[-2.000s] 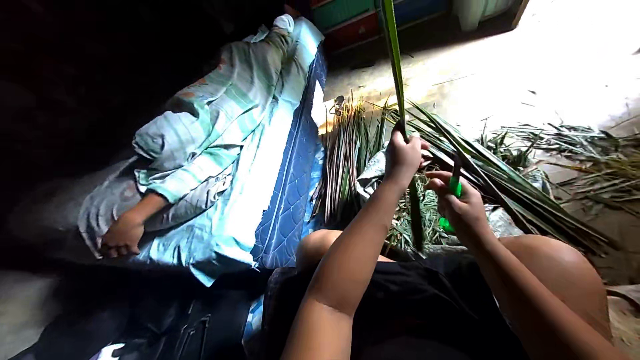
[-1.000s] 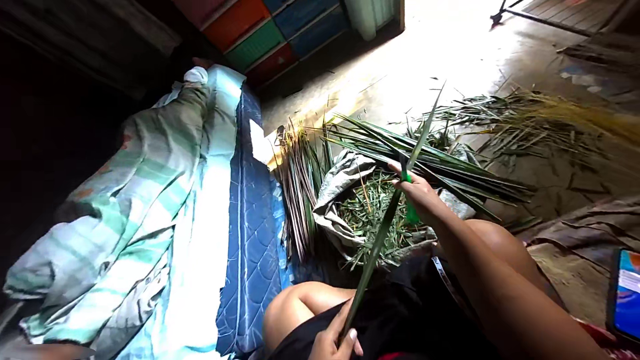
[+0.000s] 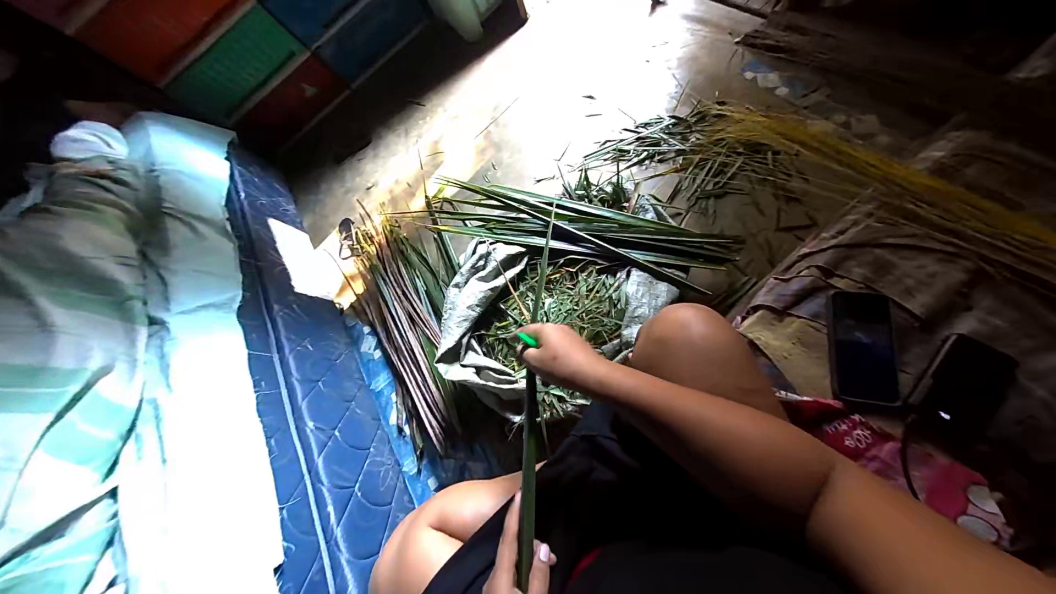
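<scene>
My right hand (image 3: 559, 355) is closed around a green-handled tool (image 3: 526, 339), probably a knife; its blade is hidden. It meets a long green palm leaf strip (image 3: 529, 462) running upright through the middle of the view. Low in the view, my left hand (image 3: 520, 553) holds the strip's lower end between thumb and fingers. Beneath my right hand, an open woven sack (image 3: 474, 309) holds leaf scraps (image 3: 569, 301). Long green leaves (image 3: 594, 231) lie across the sack's far edge, and a bundle of leaf strips (image 3: 404, 330) lies at its left.
A blue mattress (image 3: 305, 412) with crumpled bedding (image 3: 74, 330) is on the left. Coloured drawers (image 3: 235, 66) stand at the back. Leaf scraps and yellowish thin ribs (image 3: 866, 165) lie at the right back. A phone (image 3: 864, 346) and a dark device (image 3: 965, 384) rest on cloth at the right.
Two seconds ago my hands were close together near the sack; my left hand has since moved down along the leaf strip, towards my lap. The view has swung right. The other person's arm is out of view.
</scene>
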